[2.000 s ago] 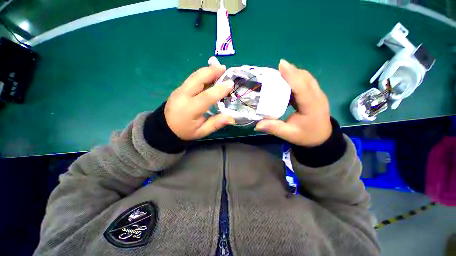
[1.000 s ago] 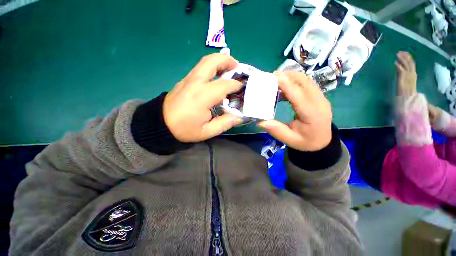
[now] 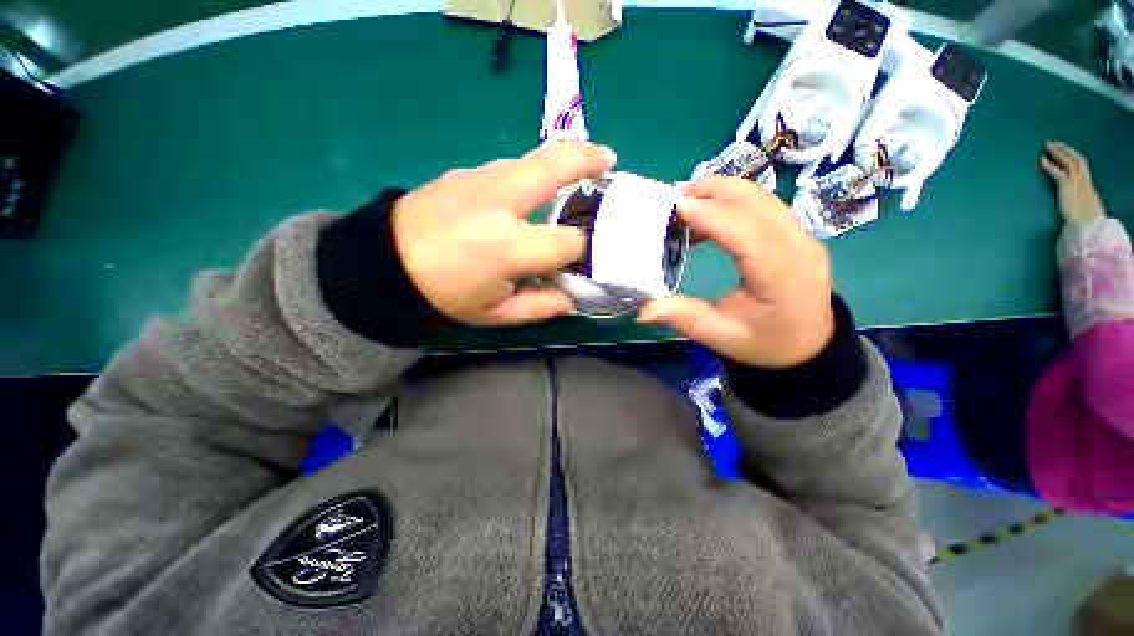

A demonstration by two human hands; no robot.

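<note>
A white camera housing (image 3: pixel 632 239) is held between my two hands above the near edge of the bench. A dark opening shows on its left side and another dark gap on its right. My left hand (image 3: pixel 497 236) grips its left side, with fingers at the opening and the thumb low. My right hand (image 3: pixel 759 267) grips its right side, fingers above and thumb below. The fingers hide part of the housing. A white adhesive tube (image 3: pixel 563 93) with a purple-red stripe lies just beyond my left hand.
Two white camera units (image 3: pixel 821 93) with wired end covers (image 3: pixel 836 201) lie on the green bench (image 3: pixel 286 149) at the right. A carton (image 3: pixel 535 13) and a small black part (image 3: pixel 501 50) are at the far edge. A black box (image 3: pixel 31 155) is left. A person's hand (image 3: pixel 1072 180) rests at the right.
The housing has turned between my hands, and its white wall now covers more of the inside. Two camera units stand where one lay farther right. A person's arm has appeared at the right.
</note>
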